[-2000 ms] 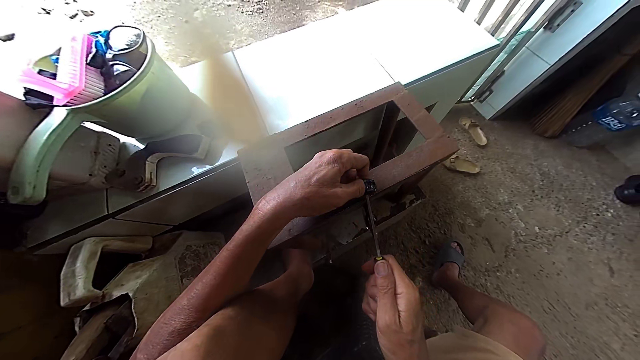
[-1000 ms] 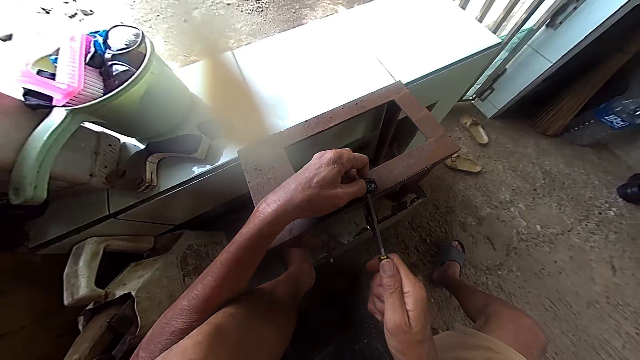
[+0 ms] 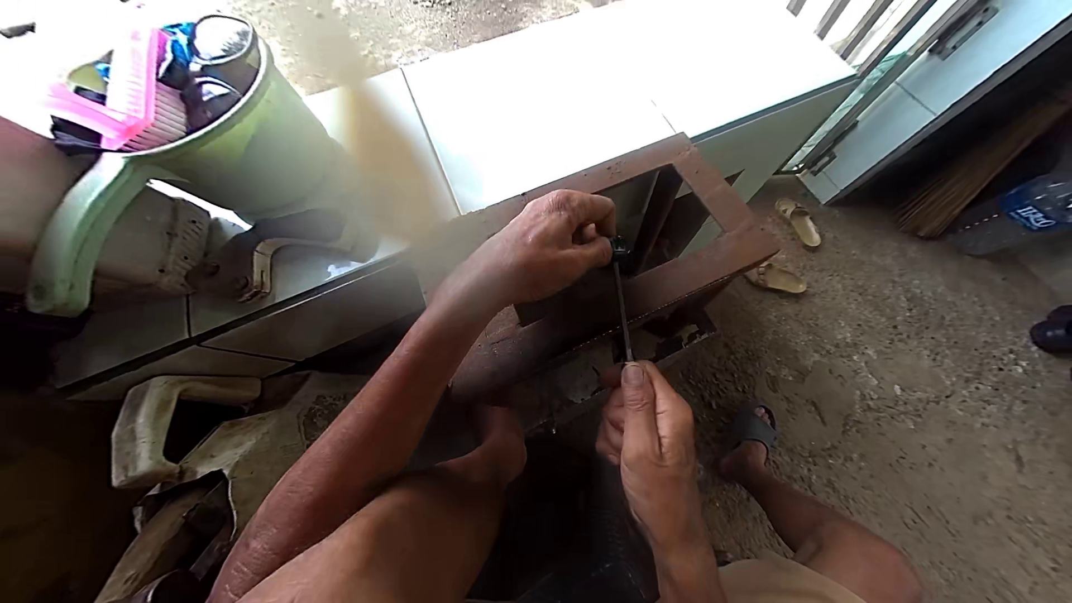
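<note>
My right hand [image 3: 651,427] is closed around the handle of a screwdriver [image 3: 622,314], whose thin metal shaft points up and away. At the shaft's far end is a small dark part [image 3: 619,249], pinched between the thumb and fingers of my left hand [image 3: 559,247]. What that part is cannot be told. Both hands are over a reddish-brown rectangular frame [image 3: 712,264] with an open middle, which leans against the tiled ledge. My left wrist lies over the frame's left side and hides some of it. Below its near bar, a dark, worn structure shows.
A green plastic pail [image 3: 251,155] with a pink brush [image 3: 134,100] and other items stands on the white tiled ledge [image 3: 536,109]. A cut plastic jug [image 3: 180,419] lies at lower left. Sandals [image 3: 798,223], a stick broom [image 3: 980,172] and a plastic bottle [image 3: 1026,213] are at right.
</note>
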